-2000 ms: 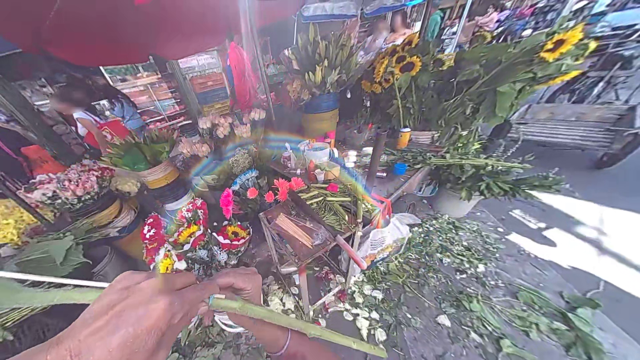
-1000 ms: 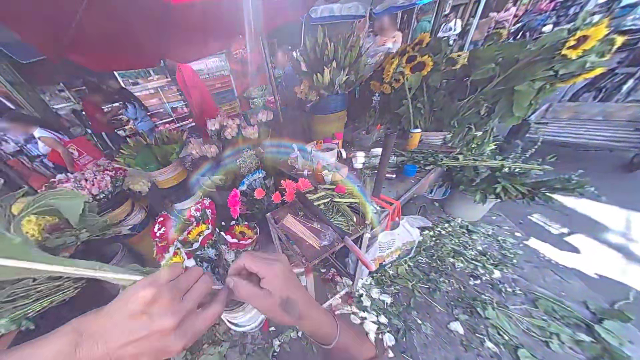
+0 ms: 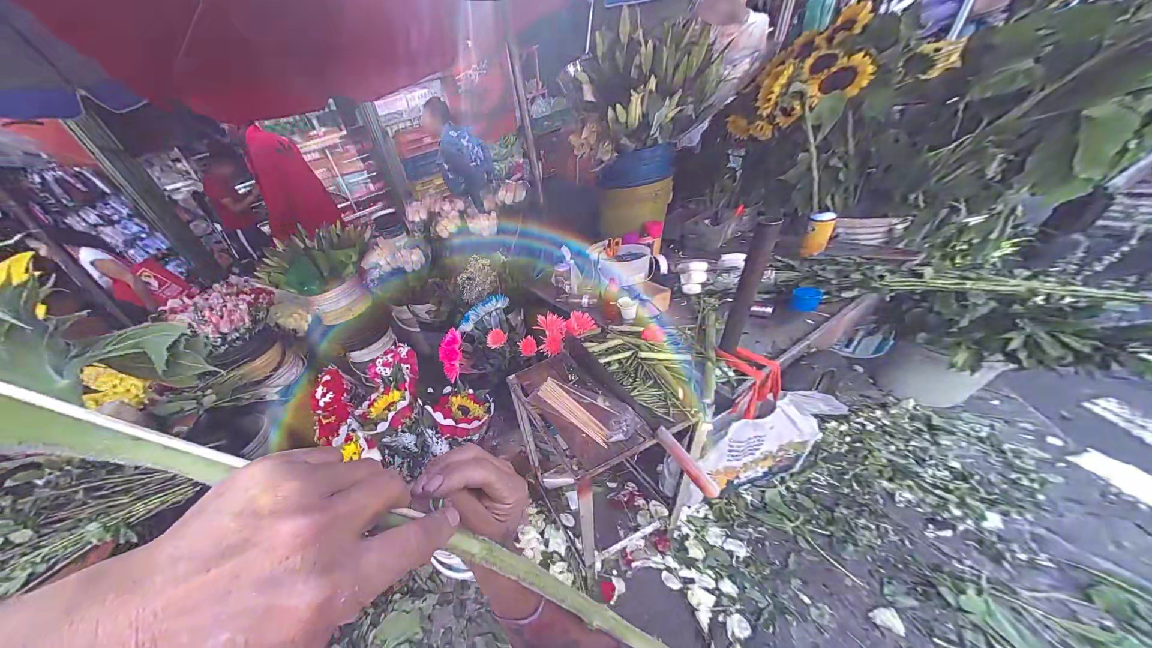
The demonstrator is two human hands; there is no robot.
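Observation:
A thick green flower stem [image 3: 540, 580] runs from the left edge down to the bottom middle of the view, with a thin pale stick lying along its left part. My left hand [image 3: 297, 531] is closed around the stem and the stick's end. Close against its fingertips, my right hand [image 3: 475, 490] has its fingers curled at the stem; a small thin strand seems to be between the fingertips. Large green leaves [image 3: 135, 346] hang by the stem's far left part. Just beyond the hands stand small bouquets with sunflowers [image 3: 385, 405] and red and white blooms.
Ahead stands a wooden tray [image 3: 571, 414] with thin sticks, beside cut stems [image 3: 643, 369]. A white plastic bag [image 3: 774, 441] hangs right of it. Leaves and petals litter the ground [image 3: 864, 531]. Sunflowers [image 3: 841, 76] and a yellow and blue bucket [image 3: 634, 193] stand behind. People are in the background.
The stem now crosses below both hands toward the lower right, as it did two seconds ago; one second ago that part was not plainly visible. My hands remain close together.

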